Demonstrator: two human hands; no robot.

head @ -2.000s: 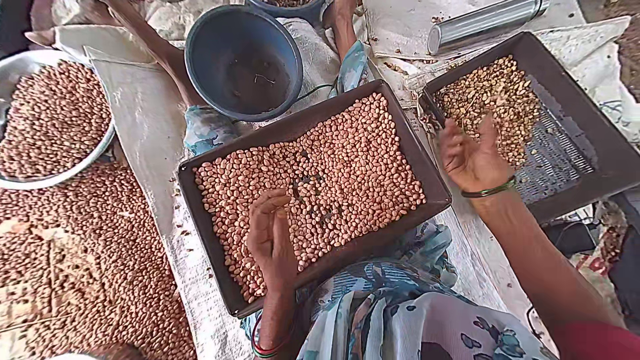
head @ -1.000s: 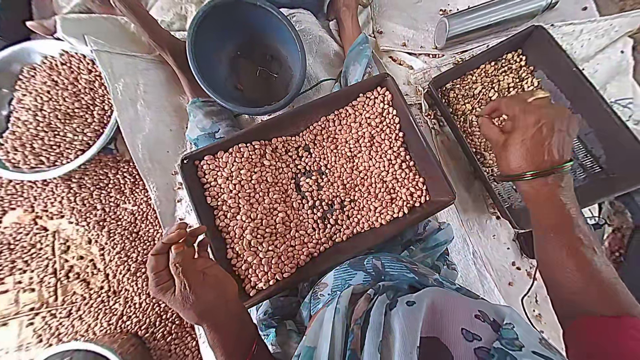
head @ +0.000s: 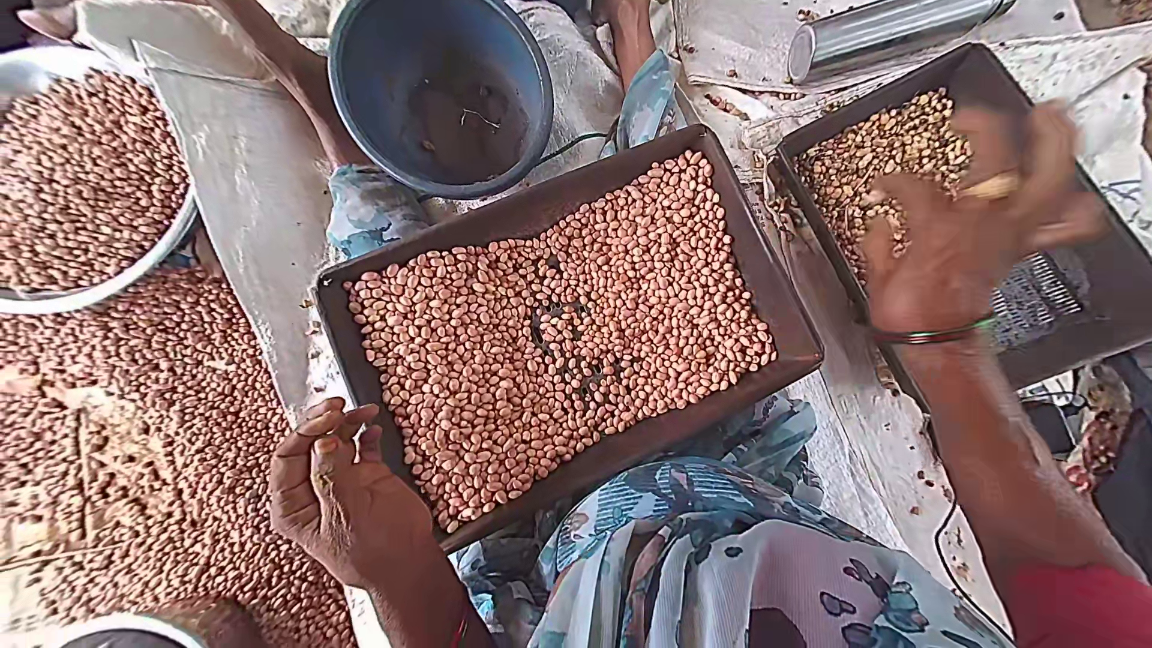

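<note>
A dark rectangular tray on my lap holds a spread of pinkish shelled peanuts, with dark gaps near its middle. My left hand is raised at the tray's left corner, thumb near the fingertips; whether a small piece is pinched there cannot be told. My right hand, motion-blurred and wearing bangles, is over a second dark tray on the right. Under and beside it lie paler, broken-looking nuts, and a slotted patch shows in the tray's bottom. A pale piece shows at its fingers.
A blue plastic bowl with a little debris stands beyond the lap tray. At left, a metal basin of peanuts stands by a wide spread of peanuts. A metal cylinder lies at top right. A thin cable runs at lower right.
My left hand was over the lap tray's peanuts, then moved left to its corner. My right hand moved from between the two trays to over the right tray.
</note>
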